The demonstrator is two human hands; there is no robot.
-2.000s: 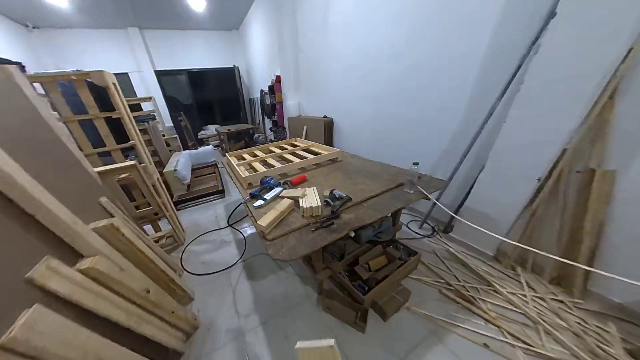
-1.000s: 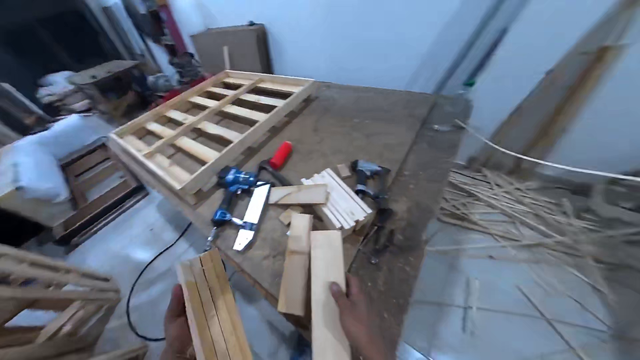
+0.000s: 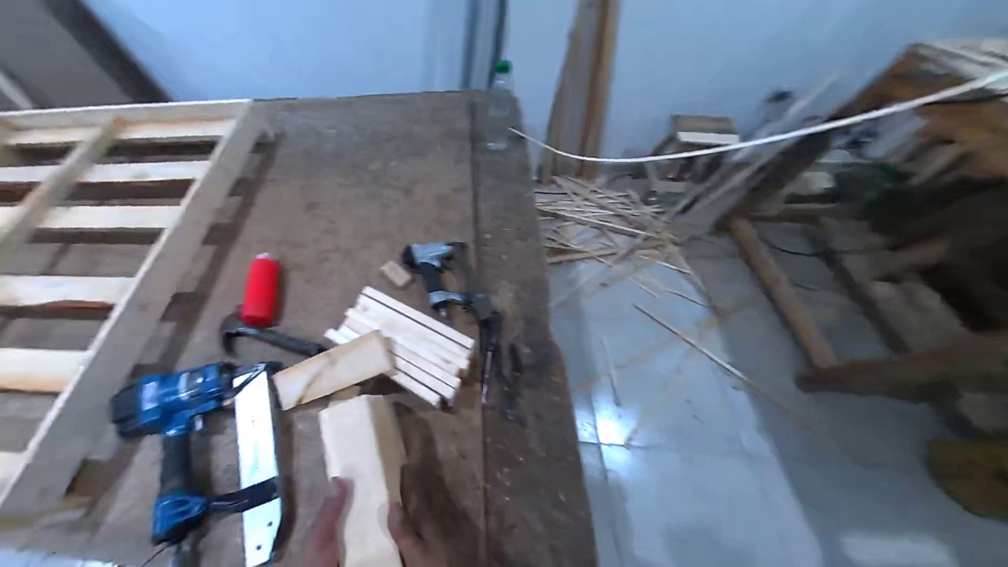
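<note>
A stack of short wooden boards [image 3: 358, 465] is held between my left hand [image 3: 324, 526] and my right hand [image 3: 409, 535], low at the workbench's near side. Just beyond it lie a single wood block [image 3: 335, 368] and a bundle of thin wood strips [image 3: 405, 342]. A blue pneumatic nailer [image 3: 173, 402] with a silver magazine [image 3: 257, 465] rests to the left. Behind that are a claw hammer [image 3: 272, 337] and a red bottle [image 3: 261, 290]. A smaller grey and black air nailer [image 3: 435, 272] lies beyond the strips.
A slatted wooden frame [image 3: 150, 276] lies on the left of the workbench [image 3: 370, 173]. A clear bottle with a green cap [image 3: 501, 106] stands at the far right corner, near a white cord [image 3: 709, 148]. Thin wood offcuts [image 3: 606, 216] litter the floor on the right.
One second ago my hands were apart, with several boards in the left and one under the right; now both are together around one stack. The view has swung right and nearer the bench.
</note>
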